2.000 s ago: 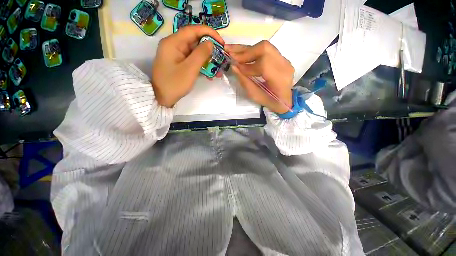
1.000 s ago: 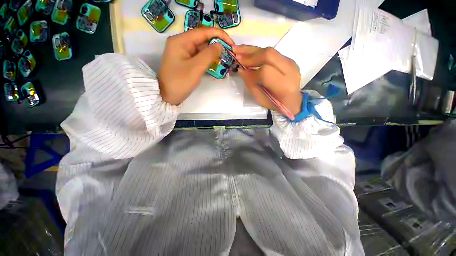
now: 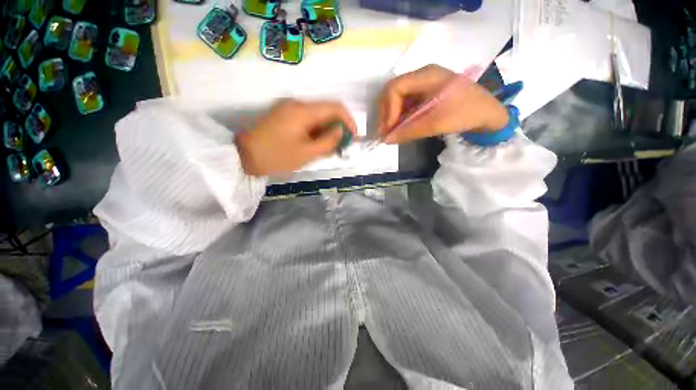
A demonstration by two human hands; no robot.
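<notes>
My left hand (image 3: 294,137) is blurred and holds a teal-edged watch housing (image 3: 343,138) in its fingertips, low over the white work sheet (image 3: 381,159). The housing is mostly covered by the fingers and its inside does not show clearly. My right hand (image 3: 439,107) holds the pink tweezers (image 3: 436,101), which slant down-left. Their tip is blurred, close to the right side of the housing; I cannot tell whether it touches or grips anything.
Several housings lie on the pale board (image 3: 359,57) ahead, and many housings (image 3: 88,93) on the dark mat (image 3: 114,84) at left. A blue tray (image 3: 427,7) is at the top. White papers (image 3: 557,84), a labelled bag (image 3: 588,46) and a thin metal tool (image 3: 617,91) lie right.
My hands have moved lower and somewhat apart. The housing is now tilted and lower, more hidden by my left fingers. The tweezers now slope up to the right, above my right hand.
</notes>
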